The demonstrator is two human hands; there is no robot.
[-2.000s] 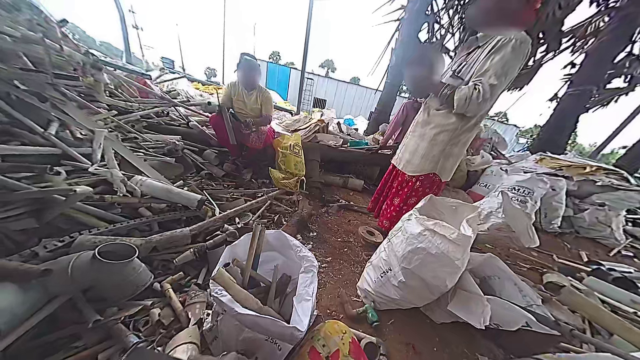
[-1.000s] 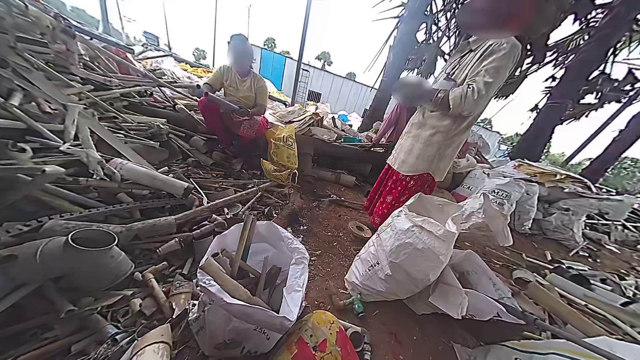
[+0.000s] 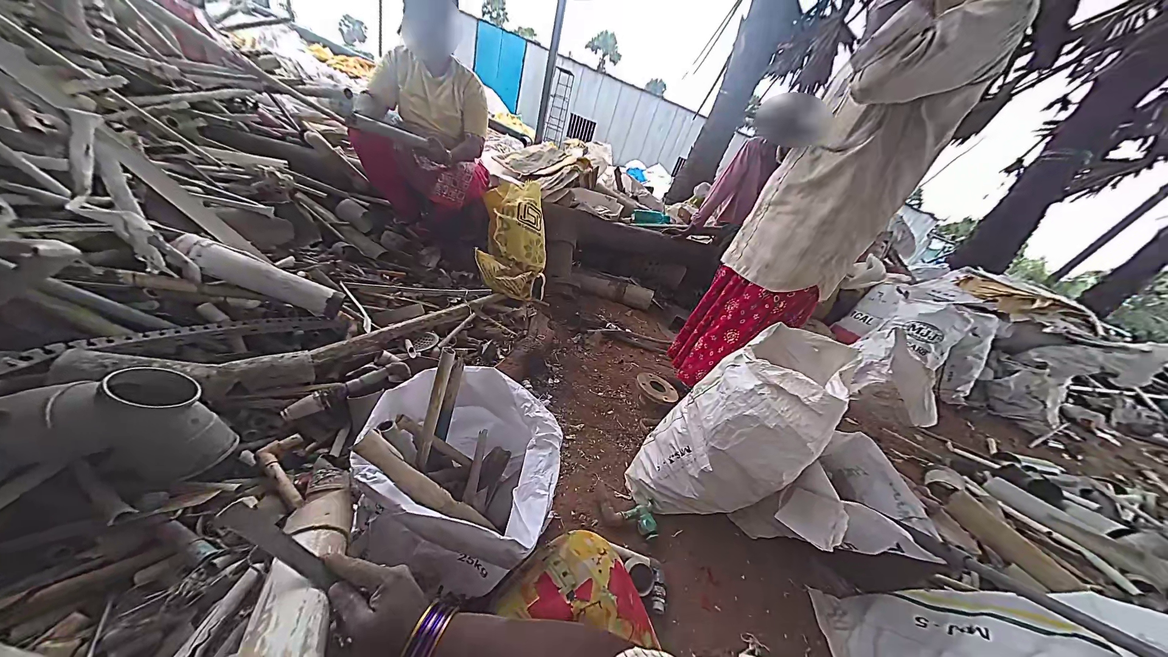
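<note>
My right hand, with bangles at the wrist, reaches in from the bottom edge and is closed around the wooden handle of a broad dark blade. The blade lies over a pale plastic pipe with a wider socket end. My left hand is not in view. Just beyond my right hand stands an open white woven sack with cut pipe pieces in it. A red and yellow printed bag lies beside my forearm.
Scrap pipes heap up at left, with a large grey pipe fitting. A seated person holds a grey pipe. Another person stands by a white sack; a third is partly hidden behind. More pipes lie at right.
My right hand and the blade have come into view at the bottom. The seated person's pipe has gone from steeply upright to nearly level. The view has shifted.
</note>
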